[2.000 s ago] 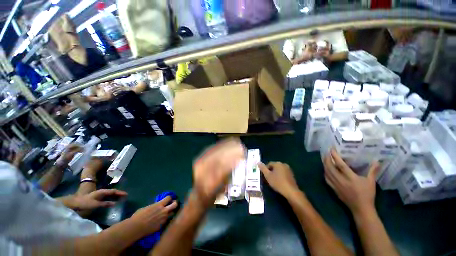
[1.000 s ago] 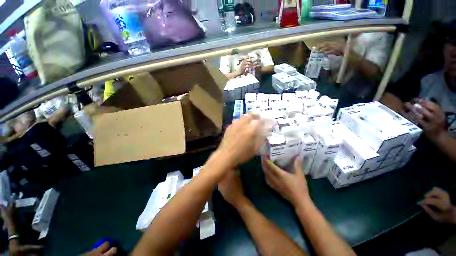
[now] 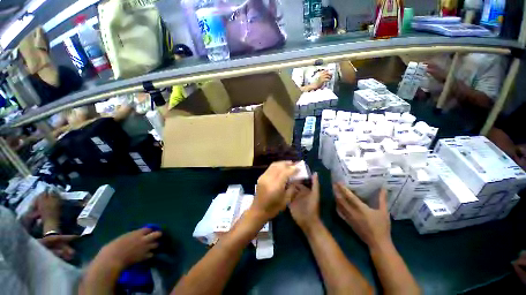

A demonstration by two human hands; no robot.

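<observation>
My left hand [image 3: 275, 185] holds a small white carton [image 3: 301, 171], seen nearly end-on in front of the brown box. My right hand [image 3: 305, 206] is just below, its fingers against the carton's lower side. Fingers hide most of the carton. Several white cartons [image 3: 229, 208] lie on the green table left of my hands, partly behind my left forearm. One has an open flap pointing towards me. Another person's hand [image 3: 364, 218] rests against the front of a group of upright open-flap cartons [image 3: 360, 173] at the right.
A brown shipping box [image 3: 209, 139] stands open behind my hands. Closed cartons [image 3: 481, 167] are stacked at far right. Black packs [image 3: 92, 144] stand at back left. A neighbour's hand [image 3: 135, 245] is over a blue cloth [image 3: 135, 279]. A shelf [image 3: 242, 63] with bottles and bags crosses above.
The view swung right, then partly back left. My left hand has drawn back from the upright cartons and now meets my right hand at a small carton. More cartons lie at left than two seconds ago.
</observation>
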